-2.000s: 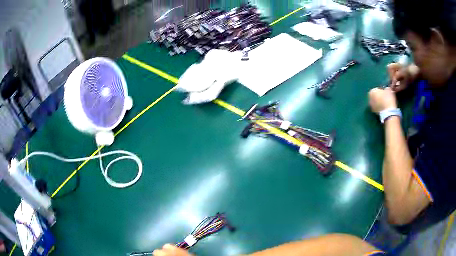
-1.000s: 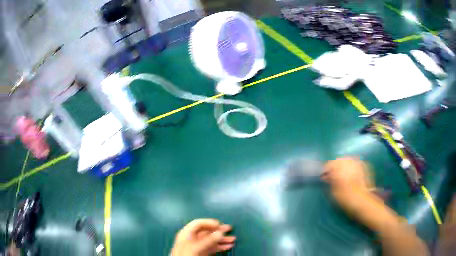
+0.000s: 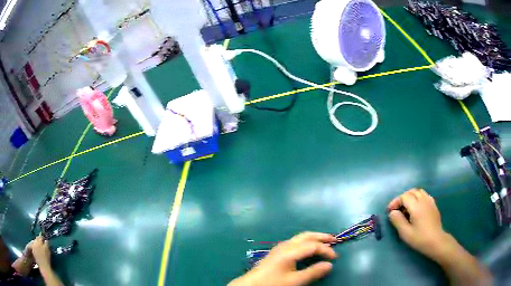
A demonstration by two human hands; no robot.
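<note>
A wire harness [image 3: 356,229] with thin multicoloured wires lies on the green mat at the bottom centre. Its dark connector [image 3: 377,227] is at the right end, and thin wire ends show at its left end. My left hand [image 3: 294,260] is over the harness's middle and hides it; whether the fingers grip it cannot be told. My right hand [image 3: 417,220] is just right of the dark connector, apart from it, thumb and fingers curled with a gap between them, holding nothing visible.
A white fan [image 3: 358,36] with a coiled cord stands at the back. A blue box [image 3: 193,149] with a white top is left of centre. Harness bundles [image 3: 490,162] lie at right, a dark heap [image 3: 465,33] top right. Another person's hands [image 3: 39,251] are by a tangled pile [image 3: 68,205] at far left.
The view has swung left. My right hand was blurred near a grey smear and is now beside the connector. My left hand, empty a second ago, is now over a harness.
</note>
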